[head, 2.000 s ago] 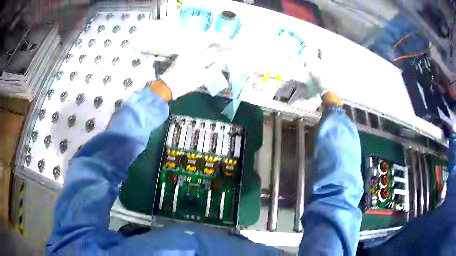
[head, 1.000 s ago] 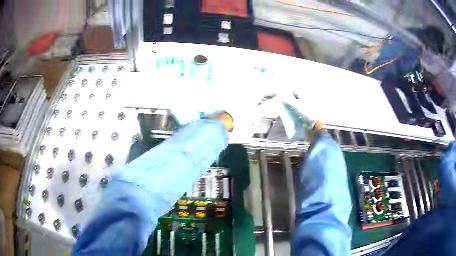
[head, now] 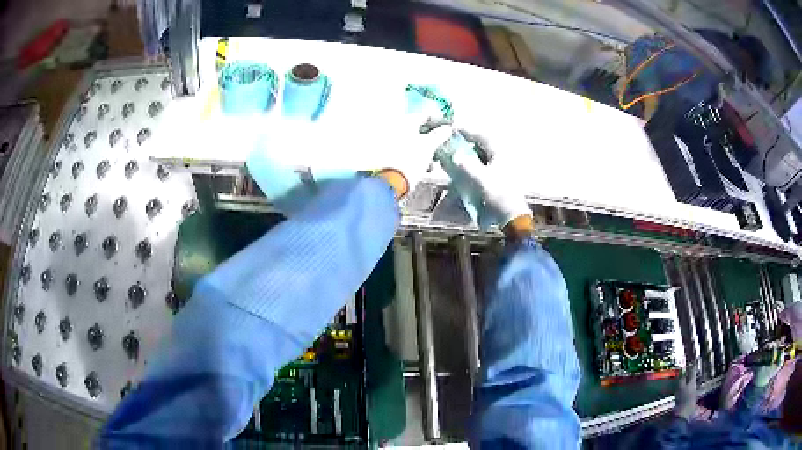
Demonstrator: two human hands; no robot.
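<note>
My right hand, in a white glove, is over the edge of the white shelf with its fingers bent around a pale teal film strip. My left hand reaches across to the shelf left of it; the glove is washed out against the white, so its fingers and any held thing cannot be made out. Another pale teal film piece hangs at the shelf edge behind my left sleeve. Below, the transformer board lies on a green pallet, partly hidden by my left sleeve.
Teal tape rolls stand on the white shelf. The ball transfer table is at left. Conveyor rollers separate the pallets. A toroid board with a red lower edge lies at right. A person's pink-sleeved arm is at far right.
The view has shifted, so the boards sit further left and lower. My left arm has swung right across the transformer board. My right hand has moved left and inward along the shelf with the teal strip.
</note>
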